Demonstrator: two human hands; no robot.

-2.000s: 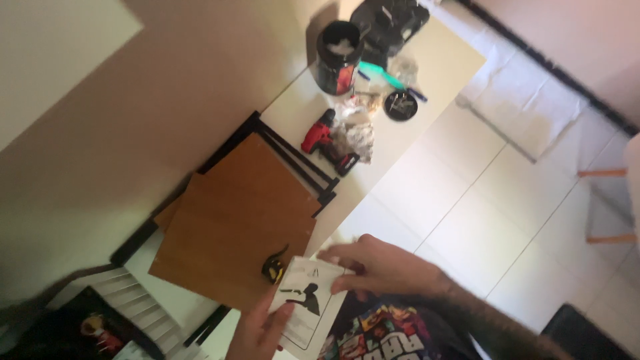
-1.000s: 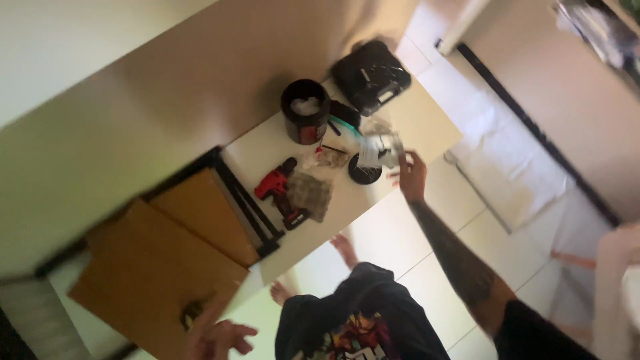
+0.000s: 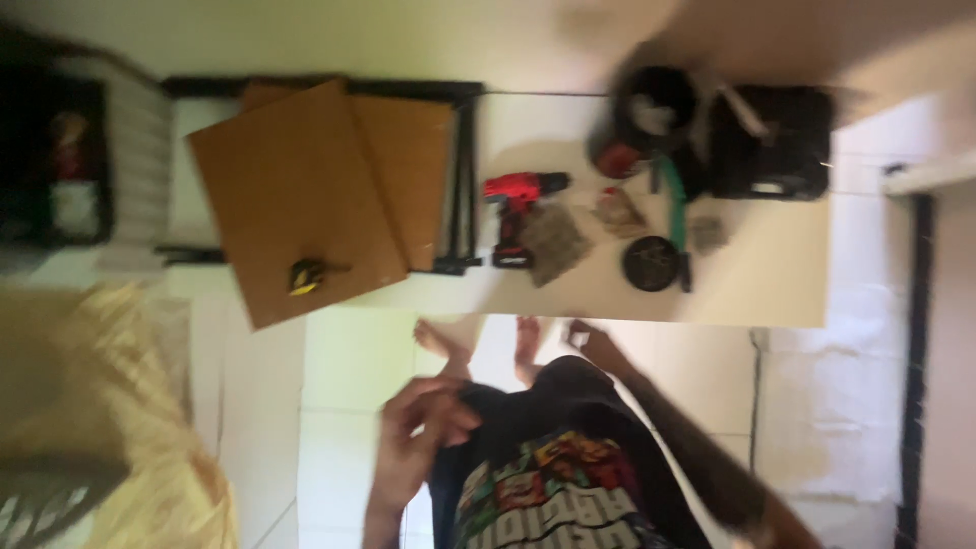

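My left hand (image 3: 423, 427) is in front of my shirt, fingers loosely bent, with nothing visible in it. Just off the table's front edge, my right hand (image 3: 595, 347) hangs with curled fingers; blur hides whether it holds anything small. Nearest to it on the white table (image 3: 747, 282) are a round black dish (image 3: 650, 263) and a clear plastic bag of hardware (image 3: 555, 242), which lies against a red and black cordless drill (image 3: 518, 198). A yellow and black tape measure (image 3: 307, 276) rests on the upper of two brown boards (image 3: 297, 191), left of both hands.
A black metal frame (image 3: 463, 183) lies beneath the boards. Along the back right stand a black tub (image 3: 654, 110) and a black case (image 3: 774, 145), with a green tool (image 3: 675, 202) before them. Yellowish plastic sheeting (image 3: 152, 427) covers the floor at left.
The paper sheet has left my hands. A second ago my right hand was over the small items at the table's right; it is now off the front edge. The view has turned strongly.
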